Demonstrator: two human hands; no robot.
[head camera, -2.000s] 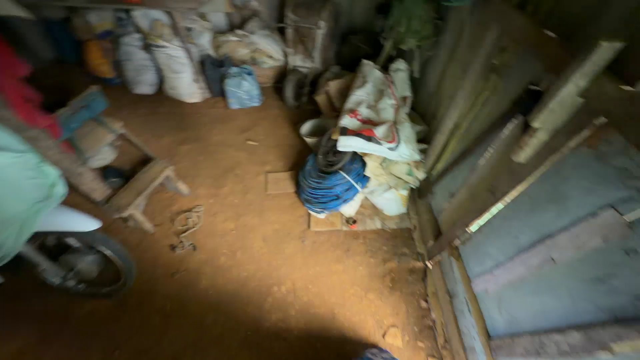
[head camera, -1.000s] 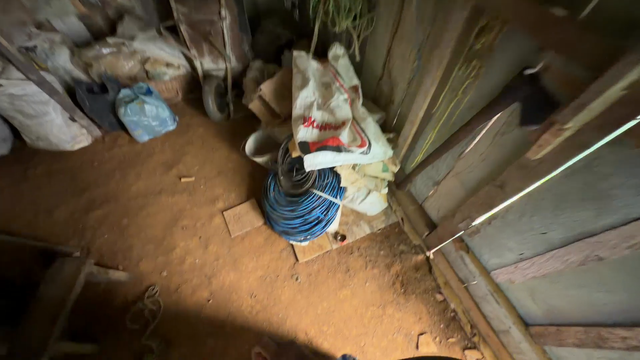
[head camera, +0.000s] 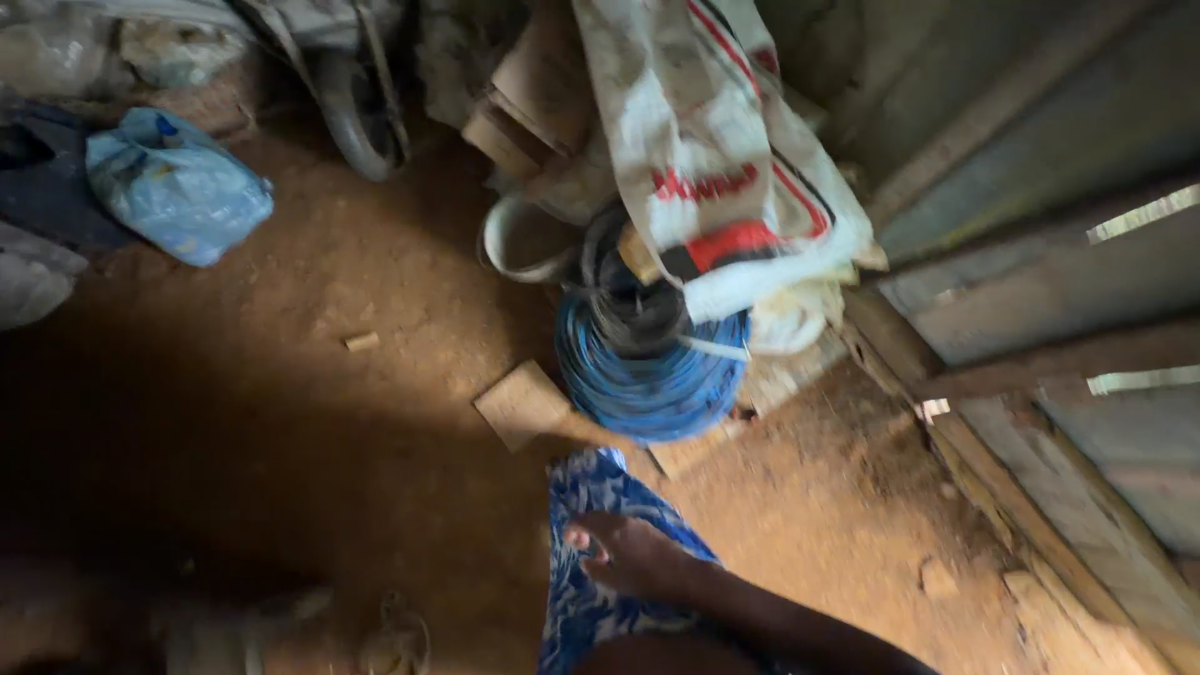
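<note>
My right hand comes in from the lower right over a blue and white patterned cloth, with the fingers partly curled. Blur hides whether it holds anything. Another patch of skin shows at the bottom edge; I cannot tell which body part it is. My left hand is not seen. Just beyond the cloth lies a coil of blue tubing or cable. A smaller dark coil rests on top of it. Above and partly over the coils hangs a white woven sack with red and black print.
A flat cardboard piece lies left of the coil, and a pale bucket stands behind it. Farther left are a blue plastic bag and a wheelbarrow wheel. A plank wall runs along the right over the dirt floor.
The view has moved much closer to the coils and sack. My right hand and the patterned cloth have come into view at the bottom.
</note>
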